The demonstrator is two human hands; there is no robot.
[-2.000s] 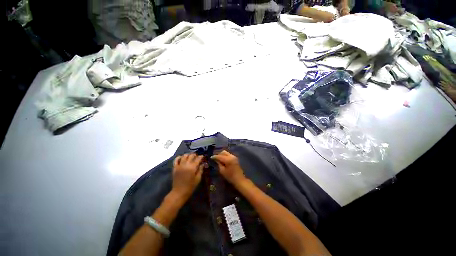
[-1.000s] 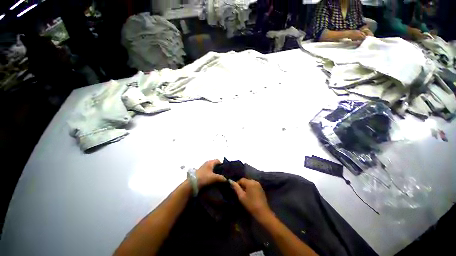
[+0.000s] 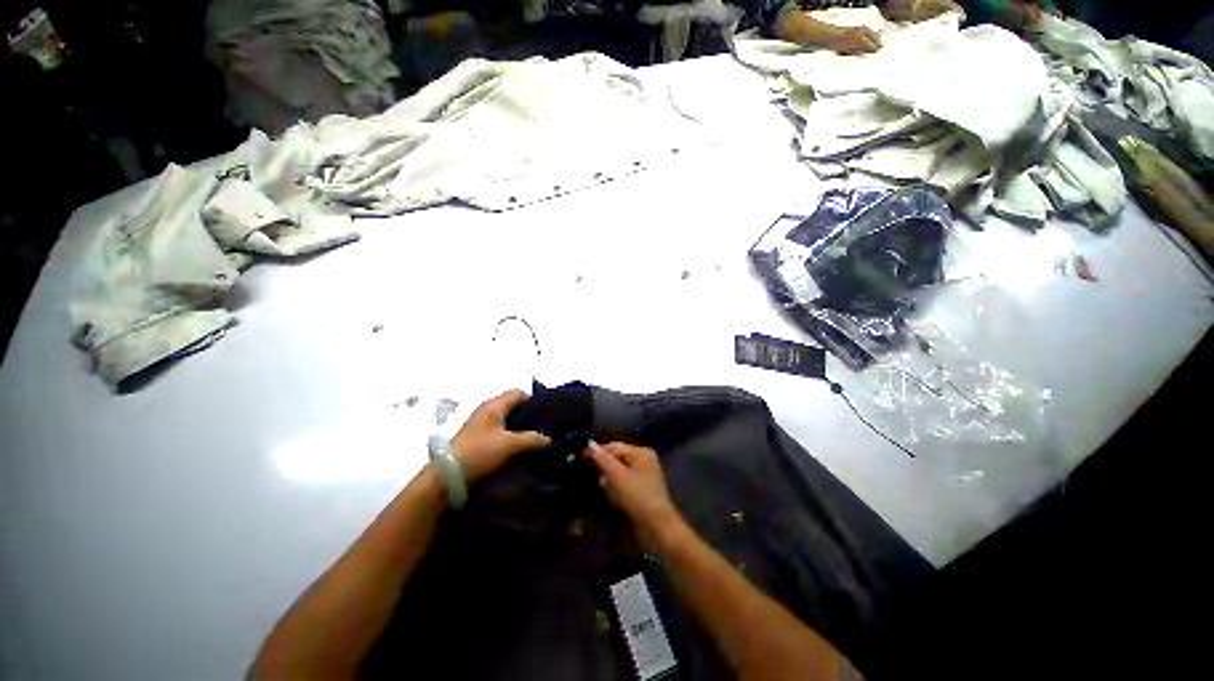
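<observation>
A dark grey denim shirt [image 3: 799, 492] lies front up on the white table, its collar [image 3: 553, 412] bunched and dark. A thin hanger hook [image 3: 517, 326] sticks out beyond the collar. My left hand [image 3: 490, 439], with a pale bangle at the wrist, grips the left side of the collar. My right hand [image 3: 631, 482] pinches the shirt at the neck opening, close beside the left fingers. What lies between the fingertips is too dark to tell. A hang tag with a white label [image 3: 643, 625] lies on the chest, near brass-coloured buttons.
A spare black hang tag [image 3: 780, 355] with its string lies right of the collar. Beyond it is a clear bag with dark contents [image 3: 865, 260]. Cream garments lie at the far left [image 3: 173, 279] and far right [image 3: 959, 100]. A person's forearm [image 3: 832, 32] shows at the far edge.
Since two seconds ago the collar, which lay open with a pale neck label showing, has been gathered up, and my left hand has moved to its side. The view dipped up, then back down.
</observation>
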